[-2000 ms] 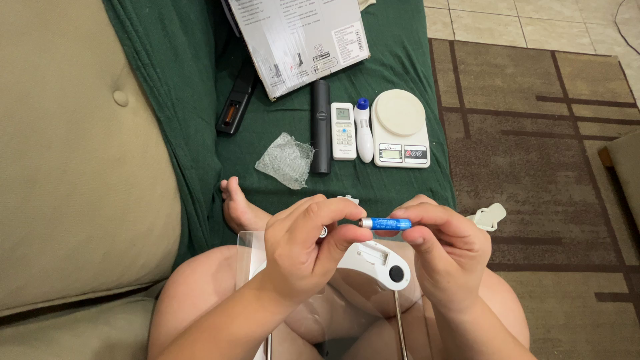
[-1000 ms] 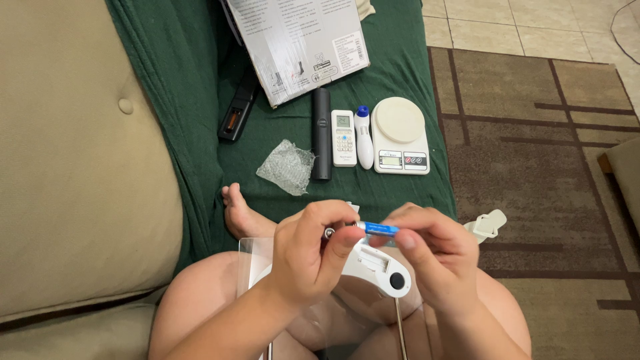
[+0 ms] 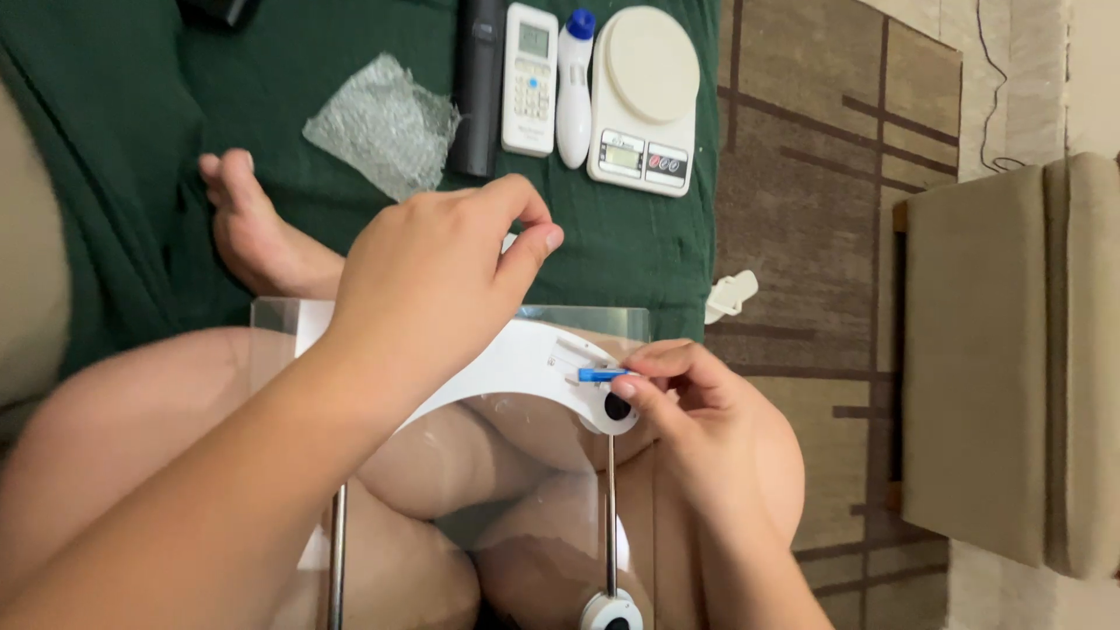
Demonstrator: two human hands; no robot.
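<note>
A glass bathroom scale (image 3: 542, 455), underside up, rests across the person's lap. In its white plastic end piece (image 3: 525, 354) is an uncovered battery compartment (image 3: 573, 357). My right hand (image 3: 691, 394) pinches a blue battery (image 3: 599, 374) between thumb and fingertips, right over the compartment; whether the battery touches it I cannot tell. My left hand (image 3: 446, 262) hovers over the far edge of the glass, thumb and index finger close together. Whether something small is between them cannot be seen.
Beyond the hands, crumpled bubble wrap (image 3: 385, 127), a black cylindrical case (image 3: 478, 96), a white remote control (image 3: 529, 83), a white thermometer (image 3: 575, 96) and a kitchen scale (image 3: 647, 105) lie on green cloth (image 3: 289, 79). A sandal (image 3: 731, 296) is at right.
Both hands were together at the blue battery; they have parted. The left has moved up and away, while the right has brought the battery down over the compartment. The view has shifted.
</note>
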